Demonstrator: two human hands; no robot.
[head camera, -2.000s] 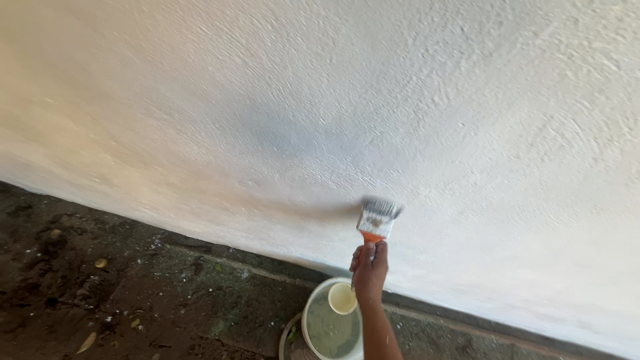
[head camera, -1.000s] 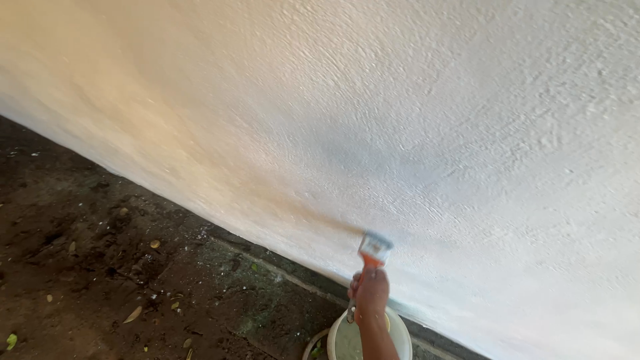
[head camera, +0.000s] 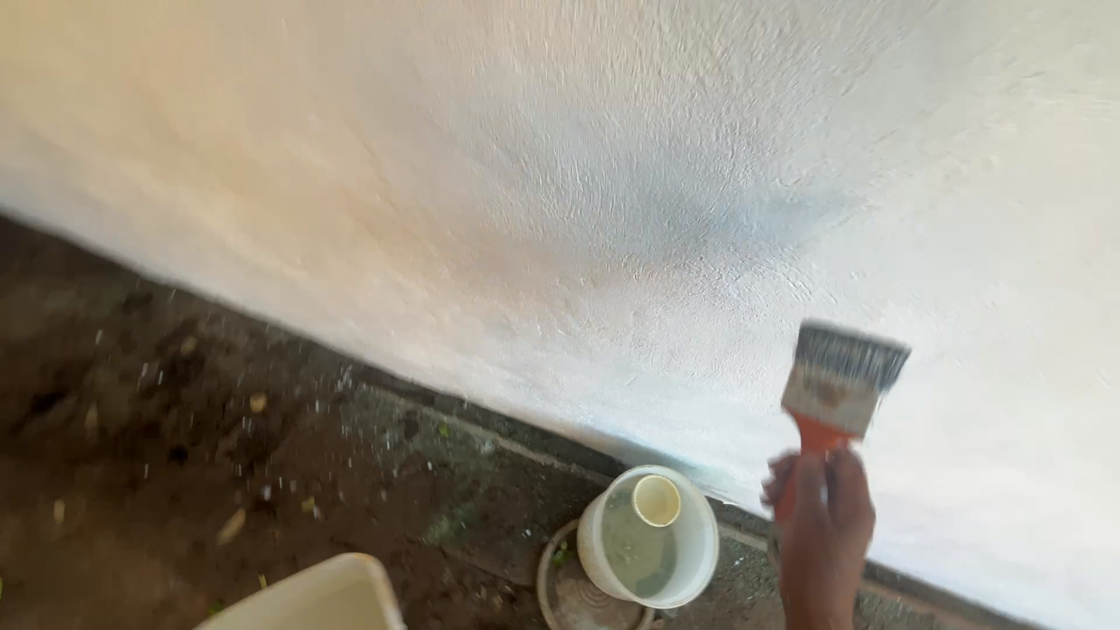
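My right hand (head camera: 822, 516), at the lower right, grips the orange handle of a flat paintbrush (head camera: 836, 381). Its dark bristles point up in front of the textured white wall (head camera: 612, 219); whether they touch it I cannot tell. To the left of the hand stands a white plastic bucket (head camera: 591, 556) with cloudy liquid in it and a small cream cup (head camera: 656, 501) inside near the rim. My left hand is out of view.
A round lid or dish (head camera: 560, 577) lies partly under the bucket. The corner of a cream container (head camera: 354, 577) shows at the bottom left. Dark soil ground (head camera: 175, 420) with scattered leaves runs along a narrow ledge at the wall's foot.
The brush in my right hand has moved right, from above the bucket to beyond its right side. A cream container has come into view at the bottom left.
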